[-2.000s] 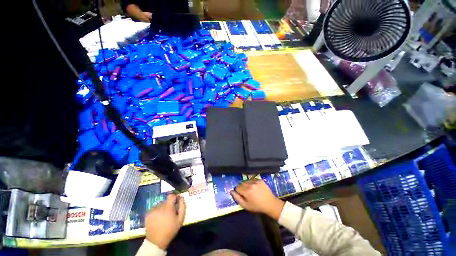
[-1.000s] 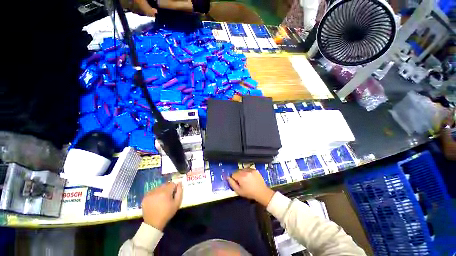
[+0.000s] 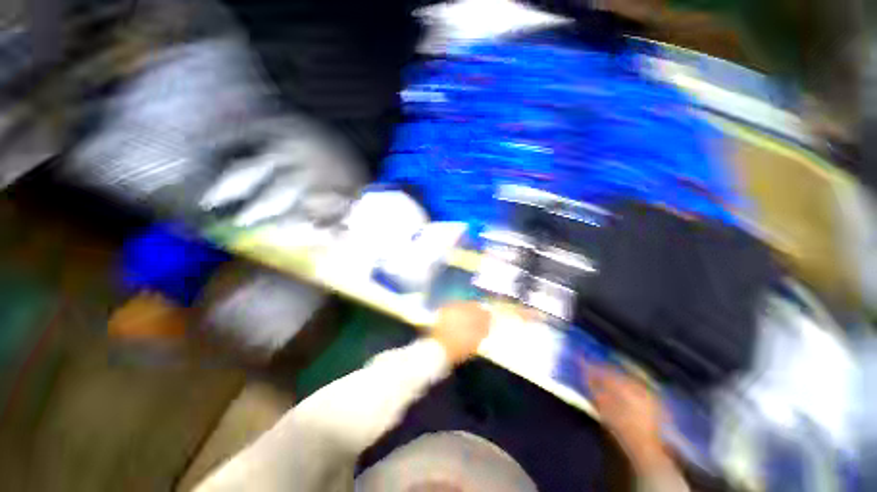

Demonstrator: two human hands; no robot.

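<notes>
The frame is strongly blurred. My left hand [image 3: 463, 330] is at the bench's front edge, below the metal fixture [image 3: 538, 259]; its fingers are too blurred to read. My right hand [image 3: 627, 404] is at the bench edge to the right, below the black foam pads [image 3: 678, 279]; its fingers are blurred too. No object can be made out in either hand. A white unit [image 3: 394, 231] lies on the bench to the left of the fixture. The large heap of blue packs [image 3: 558, 125] is behind the fixture.
White covers [image 3: 808, 365] lie right of the foam pads. The bench's yellowish edge [image 3: 375, 303] runs diagonally. A blurred blue object [image 3: 163, 261] and brown cartons [image 3: 115, 413] are at lower left. Blurred greyish-white material [image 3: 183, 125] is at upper left.
The view has swung left and tilted, so the bench now slants and its contents appear farther right. The fan and blue crate have left view. Both hands remain at the bench edge.
</notes>
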